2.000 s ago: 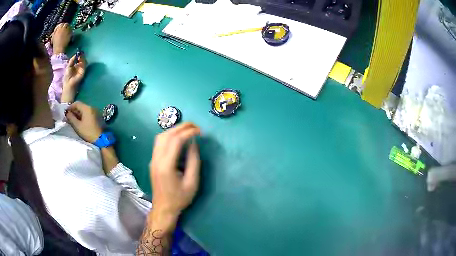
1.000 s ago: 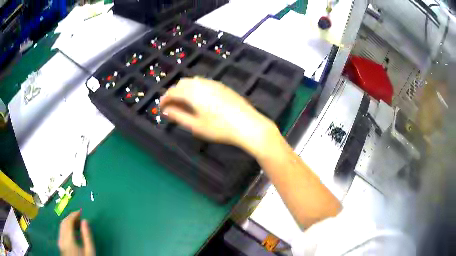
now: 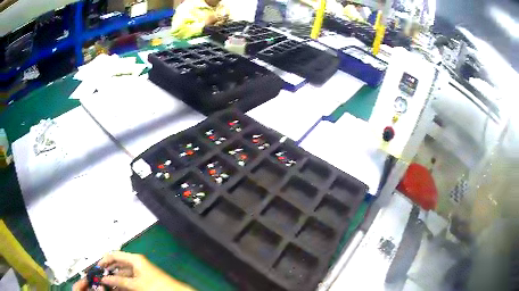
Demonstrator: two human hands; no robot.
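My right hand (image 3: 138,274) is at the bottom left, cut off by the lower edge. Its fingers are closed on a small black tray part (image 3: 95,277) with a red dot and pale tabs. A bit of skin at the part's left side may be my left hand; it is too small and cut off to tell. The black foam tray (image 3: 250,190) lies to the right of the hand. Parts with red dots and white tabs, such as one tray part (image 3: 192,194), sit in several pockets at its left and back. The nearer and right pockets are empty.
White sheets (image 3: 74,199) lie left of the tray. Another black foam tray stack (image 3: 210,77) stands behind it. The white press machine (image 3: 398,102), with gauge and red button, is at the right. A person in yellow (image 3: 196,17) is at the far back.
My right hand has left the tray and moved to the bottom left with a part. The pocket it was at is now empty. The view has tilted up, showing more of the bench behind.
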